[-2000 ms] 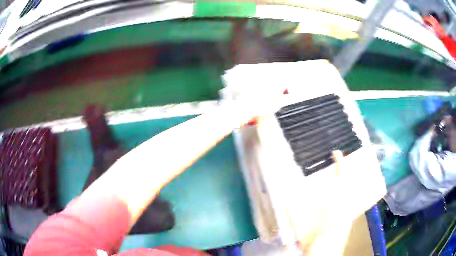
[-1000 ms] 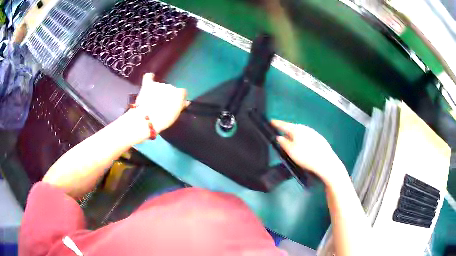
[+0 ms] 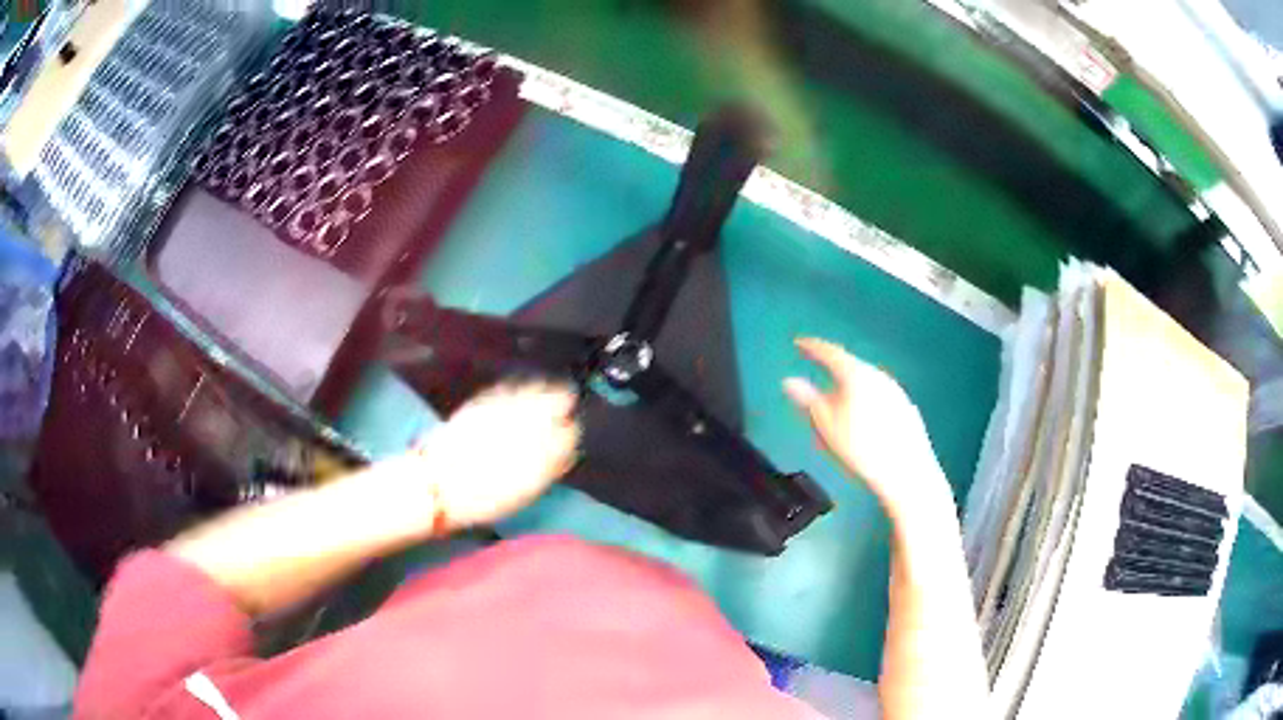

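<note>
The black three-armed fixture (image 3: pixel 661 457) lies on the teal mat in front of me. A shiny hub ring (image 3: pixel 623 357) sits at its centre, and black arms run out from it towards three corners. My left hand (image 3: pixel 509 453) is blurred, with curled fingers over the fixture's near left edge; whether it holds anything is hidden. My right hand (image 3: pixel 844 408) is over the mat right of the fixture, fingers apart, empty and not touching it.
A maroon ring tray (image 3: pixel 436 183) with rows of rings is at upper left, clear blister trays (image 3: pixel 106 155) beyond it. Pale stacked sheets (image 3: pixel 1161 380) at right carry black arms (image 3: pixel 1168 535). A dark green conveyor (image 3: pixel 901 183) runs beyond the pale edge strip (image 3: pixel 844 225).
The black arm in my right hand now lies on the fixture, and that hand is open. My left hand has moved from the left arm towards me and right. Another arm lies along the left corner.
</note>
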